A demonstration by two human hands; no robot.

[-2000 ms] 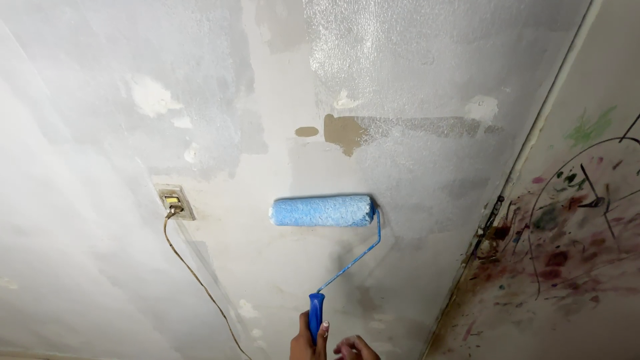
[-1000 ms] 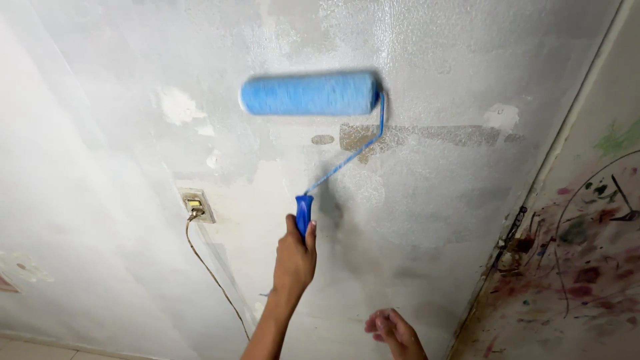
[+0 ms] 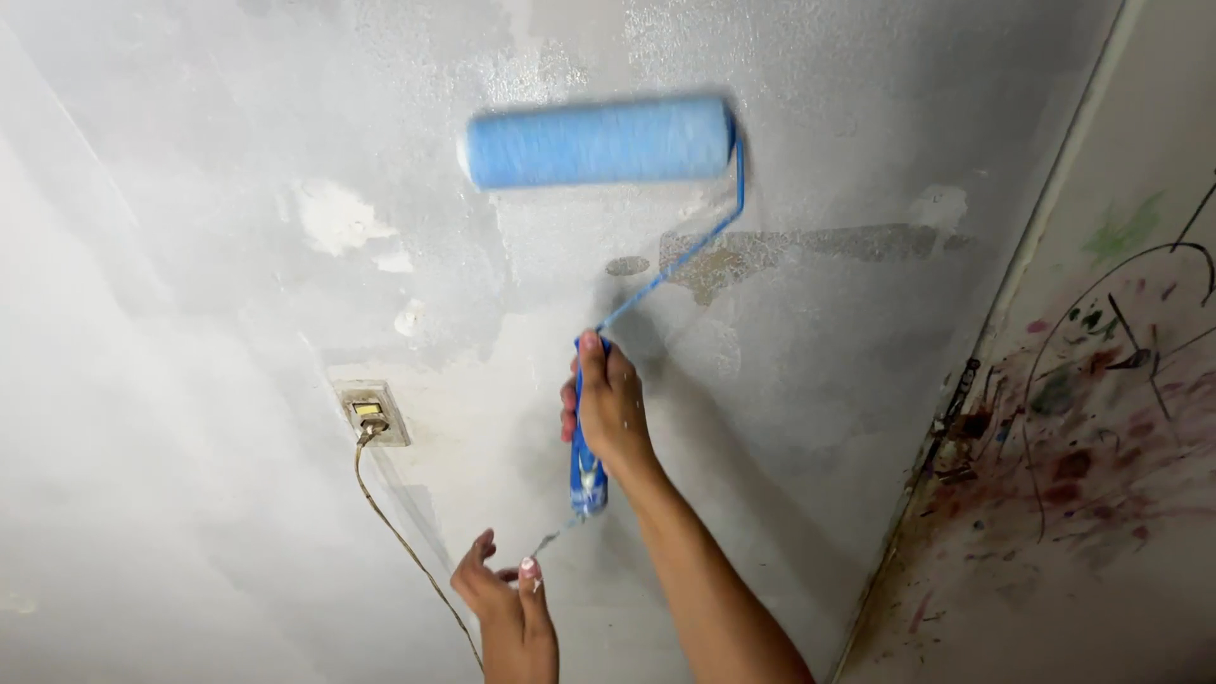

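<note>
My right hand (image 3: 613, 404) grips the blue handle (image 3: 589, 480) of a paint roller, thumb along its upper end. From there the bent blue metal frame (image 3: 740, 180) rises to the roller's fluffy blue cover (image 3: 600, 142), which lies across the grey, patchy wall (image 3: 532, 332) and is blurred. Lower left of the handle is my left hand (image 3: 513, 603), fingers apart, with white paint on the thumb tip. A thin streak or strand (image 3: 546, 543) shows between that thumb and the handle's end; whether the thumb touches it, I cannot tell.
On the wall's left, a power outlet (image 3: 388, 435) has a plug in it, and a thin cord (image 3: 404, 546) hangs down. A brown bare patch (image 3: 712, 271) lies below the roller cover. To the right, beyond a long edge, is a surface with paint stains and black lines (image 3: 1073, 465).
The roller handle has passed from my left hand to my right. My left hand is now below the handle. Two seconds ago the roller cover was below the brown patch; now it is above it.
</note>
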